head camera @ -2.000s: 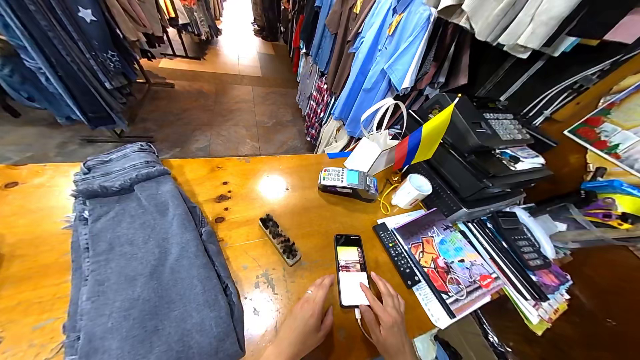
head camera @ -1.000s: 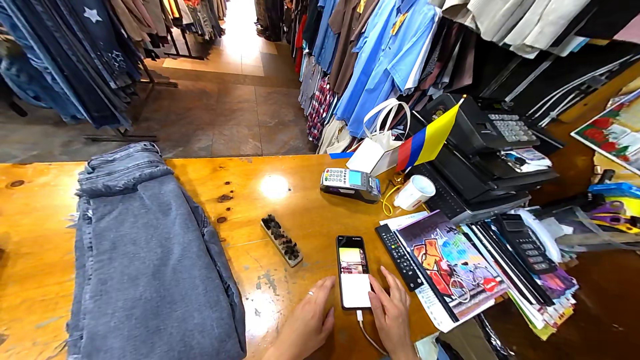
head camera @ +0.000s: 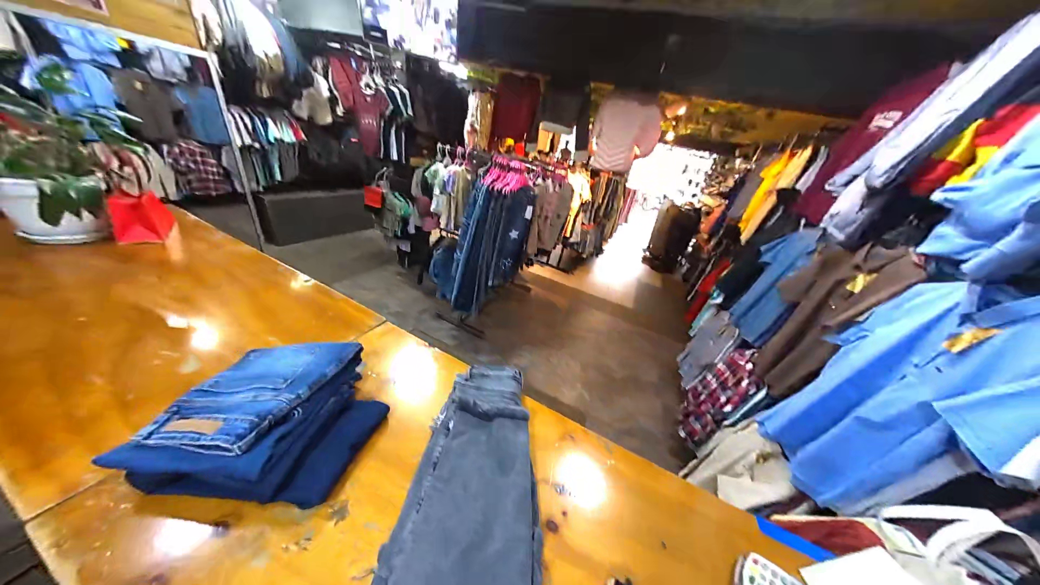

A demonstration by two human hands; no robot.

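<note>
Neither of my hands shows in the head view, so what they hold or touch is hidden. Grey jeans (head camera: pixel 471 479) lie folded lengthwise on the wooden counter (head camera: pixel 268 536), running down to the lower edge of the view. To their left sits a stack of folded blue jeans (head camera: pixel 252 414), lighter denim on top and dark blue beneath. A corner of the card payment terminal (head camera: pixel 764 571) shows at the bottom right, next to a bag with white handles (head camera: pixel 951 528). The phone is out of view.
A potted plant (head camera: pixel 61 195) and a red paper bag (head camera: pixel 140 218) stand at the counter's far left. Blue shirts (head camera: pixel 886 398) hang close along the right side. Beyond the counter, a rack of jeans (head camera: pixel 491 236) stands on the floor, with more clothing racks behind it.
The view has swung up and to the left. Both hands, which were at the phone on the counter, have gone out of view. The grey jeans still lie on the counter.
</note>
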